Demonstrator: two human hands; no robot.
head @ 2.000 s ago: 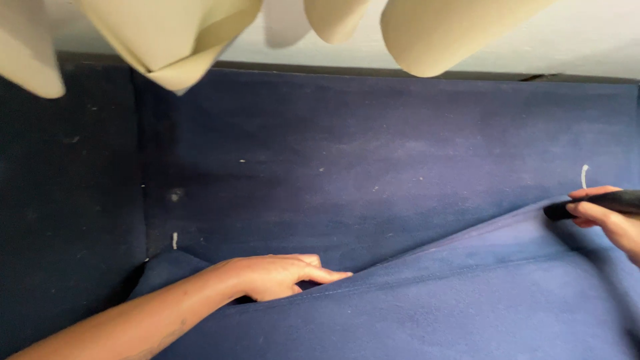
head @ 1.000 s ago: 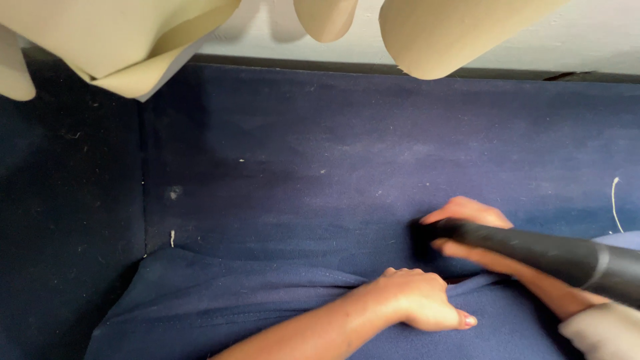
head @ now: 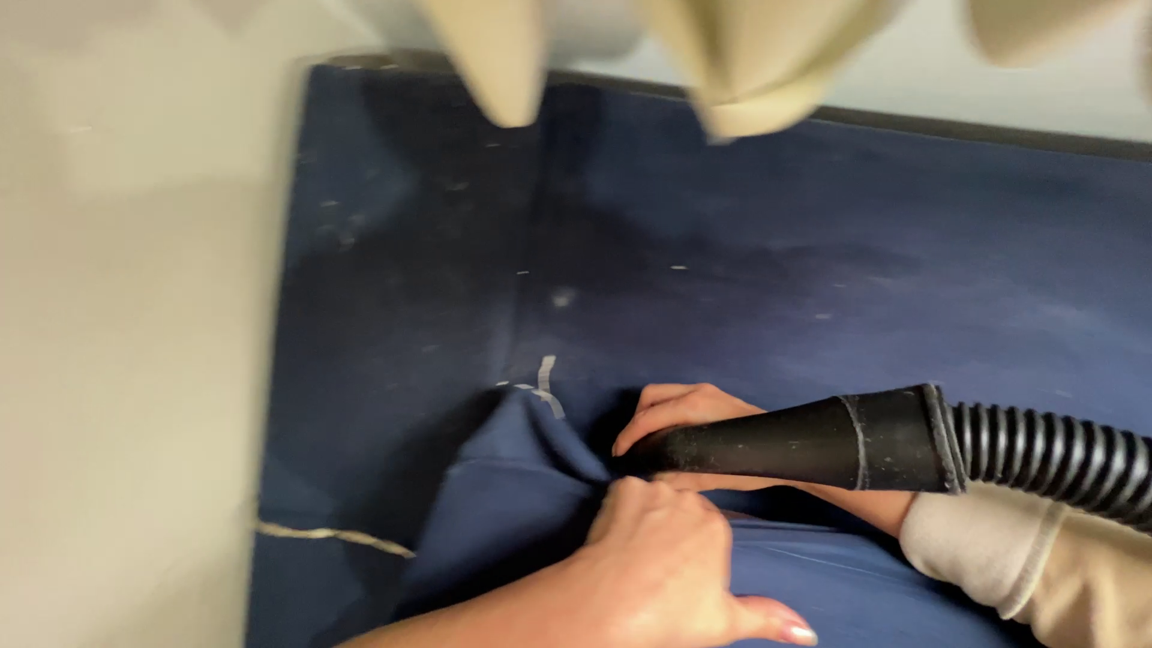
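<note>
My right hand (head: pixel 688 409) is wrapped around the front end of a black vacuum cleaner nozzle (head: pixel 765 445), whose ribbed hose (head: pixel 1053 454) runs off to the right. The nozzle's tip is hidden between my hands at a fold of blue fabric. Just below it, my left hand (head: pixel 661 558) grips the edge of the loose blue fabric cover (head: pixel 513 495), thumb pointing right. Behind the cover stands a dark blue fabric panel (head: pixel 810 270) with small pale specks. A short white strip (head: pixel 546 373) lies near the corner where the panels meet.
Cream curtain folds (head: pixel 756 72) hang over the panel's top edge, blurred. A pale wall or surface (head: pixel 135 360) fills the left side. A twisted beige cord (head: pixel 333 534) comes out at the lower left of the dark side panel (head: pixel 360 360).
My right hand has brought the nozzle left from the far right, beside my left hand near the corner. The view has shifted left.
</note>
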